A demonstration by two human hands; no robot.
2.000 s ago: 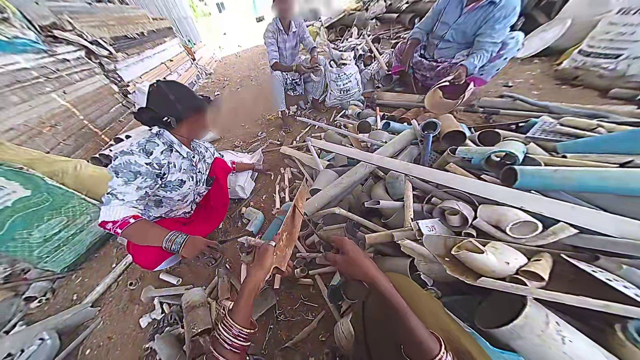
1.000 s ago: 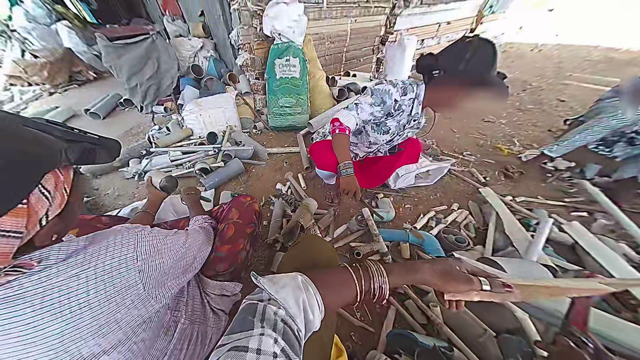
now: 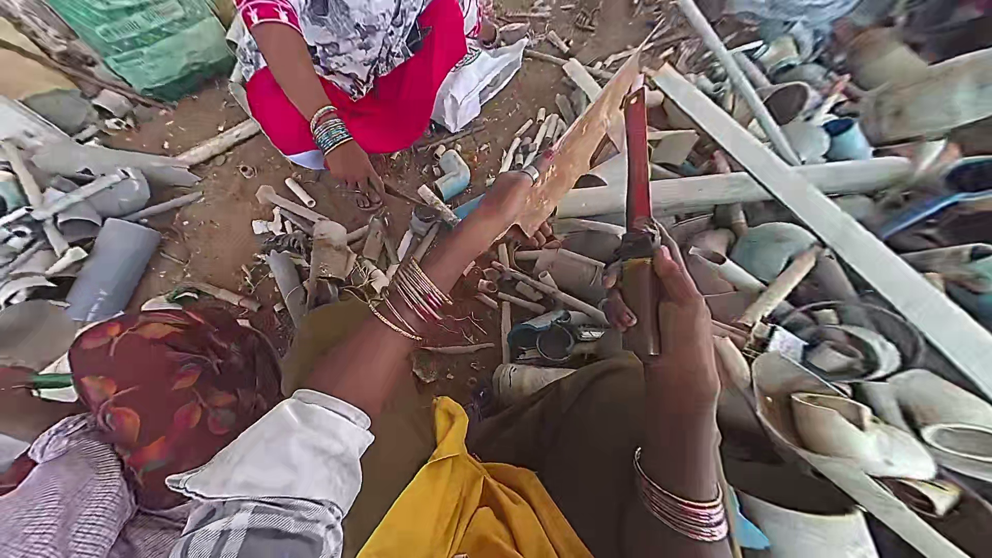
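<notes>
My left hand (image 3: 508, 203) grips a jagged, tan broken strip of pipe wall (image 3: 577, 151) that slants up to the right, away from me. In my right hand (image 3: 674, 291) is a tool with a dark handle and a long reddish blade (image 3: 638, 155), held upright. The blade stands just right of the strip; whether the two touch I cannot tell. Bangles circle both my wrists. Beneath my hands lie short pipe offcuts (image 3: 558, 271) and a dark pipe piece with a round opening (image 3: 555, 342).
A person's hand (image 3: 353, 170) with bangles reaches to the ground ahead on the left. Another person's patterned clothing (image 3: 178, 380) is close at my left. Pipe scraps, a long flat pale strip (image 3: 845, 232) and a long pale pipe (image 3: 721, 192) fill the right side. A green sack (image 3: 147, 46) stands at upper left.
The view has swung back from the left and down. My right hand with the tool is now in full view, the blade upright. The tan strip stays in my left hand.
</notes>
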